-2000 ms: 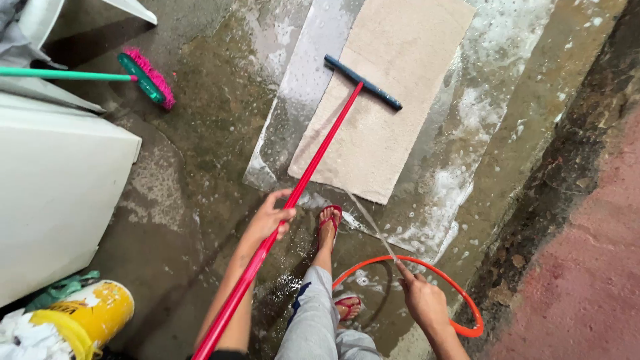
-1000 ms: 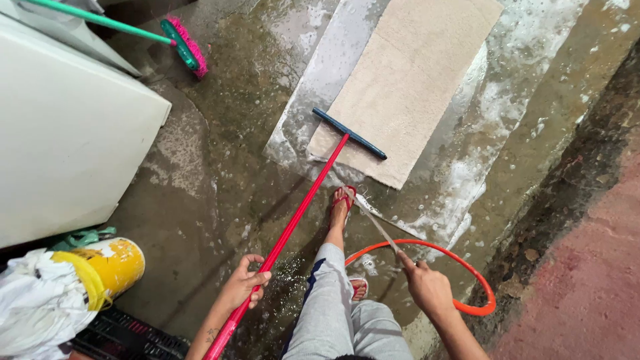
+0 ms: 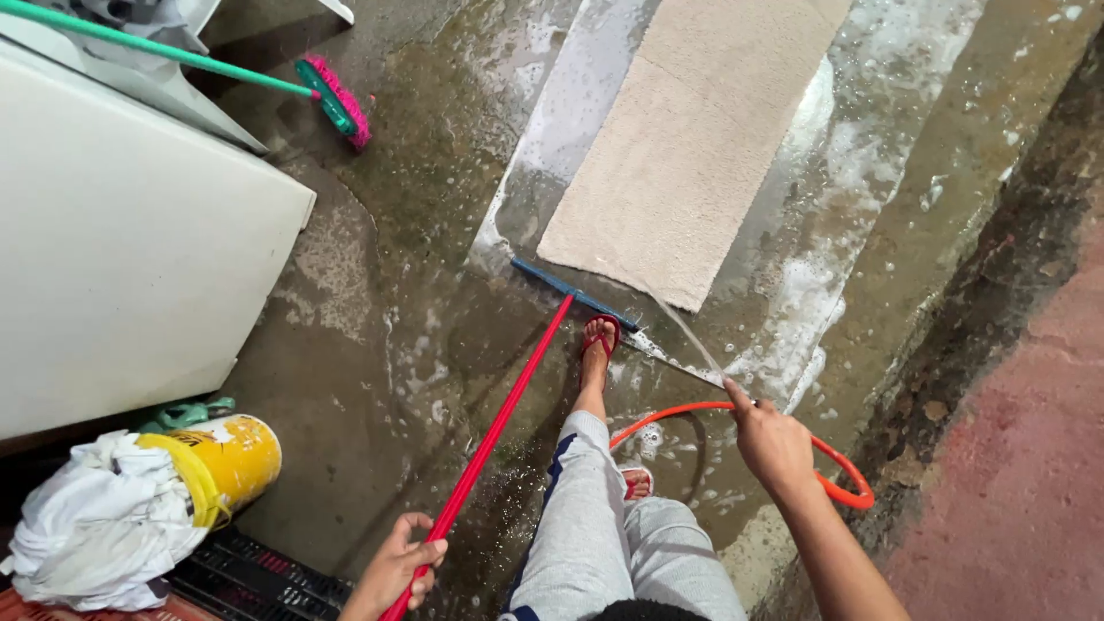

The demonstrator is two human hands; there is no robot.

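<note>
My left hand [image 3: 407, 559] is closed around the red handle of a floor squeegee [image 3: 500, 423]. The squeegee's blue blade [image 3: 573, 293] lies on the wet floor at the near end of a beige rug [image 3: 699, 147], beside my foot in a red flip-flop [image 3: 600, 335]. My right hand [image 3: 769, 440] grips an orange hose [image 3: 849, 483], its index finger near the outlet, and a thin stream of water [image 3: 686, 332] runs from it to the rug's near edge. The rug lies on a wet, pale, sheet-like surface [image 3: 569, 129] with soap foam around it.
A white panel-like object [image 3: 129, 224] stands at left, near a green-handled broom with pink bristles [image 3: 341, 99]. Below are a yellow bucket [image 3: 246, 457] with white cloths [image 3: 103, 526] and a black plastic crate [image 3: 259, 578]. A reddish raised surface [image 3: 1018, 466] borders the right.
The squeegee blade has been drawn from on top of the rug, over its near end, onto the floor near my foot. The hose has stayed in my right hand.
</note>
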